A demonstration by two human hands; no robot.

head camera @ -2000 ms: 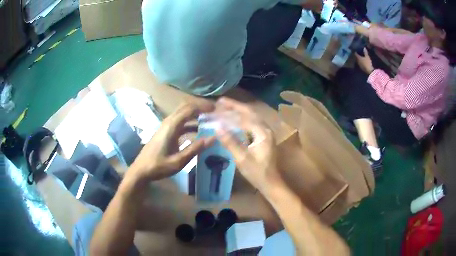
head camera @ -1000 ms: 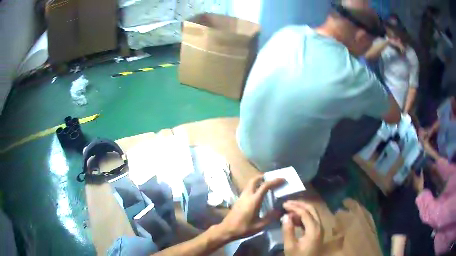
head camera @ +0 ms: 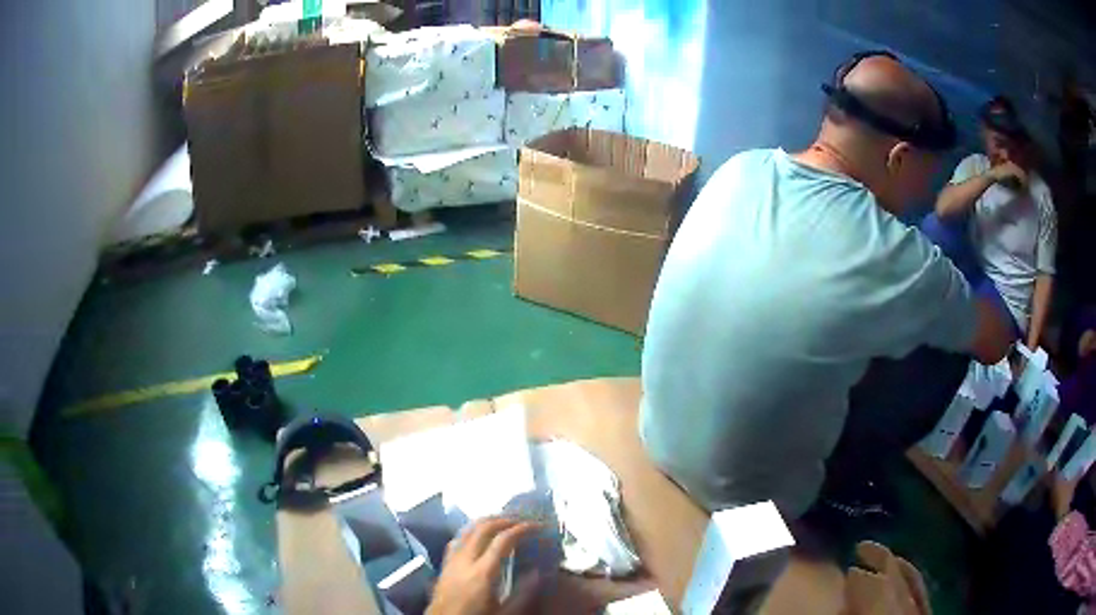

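Note:
My left hand (head camera: 475, 571) is at the bottom edge, fingers bent, over grey-white open cartons (head camera: 382, 541). A pale edge shows beside its fingers; whether it grips a carton cannot be told. My right hand is out of the picture. A closed white carton (head camera: 736, 555) stands upright at the bottom right, its lower part cut off. Another white box top (head camera: 637, 604) shows at the bottom edge. White sheets (head camera: 463, 463) and a crumpled white bag pile (head camera: 583, 511) lie behind my left hand.
A cardboard sheet (head camera: 589, 402) lies under the work. A black headband (head camera: 322, 451) lies on its left edge, black tubes (head camera: 246, 396) on the green floor. A teal-shirted person (head camera: 793, 324) sits ahead right. A deep brown box (head camera: 601, 228) stands behind. More cartons (head camera: 992, 445) stand far right.
The view has swung up and left. The carton that was in my hands now stands at the bottom right. My left hand has moved to the open cartons; my right hand has left the picture.

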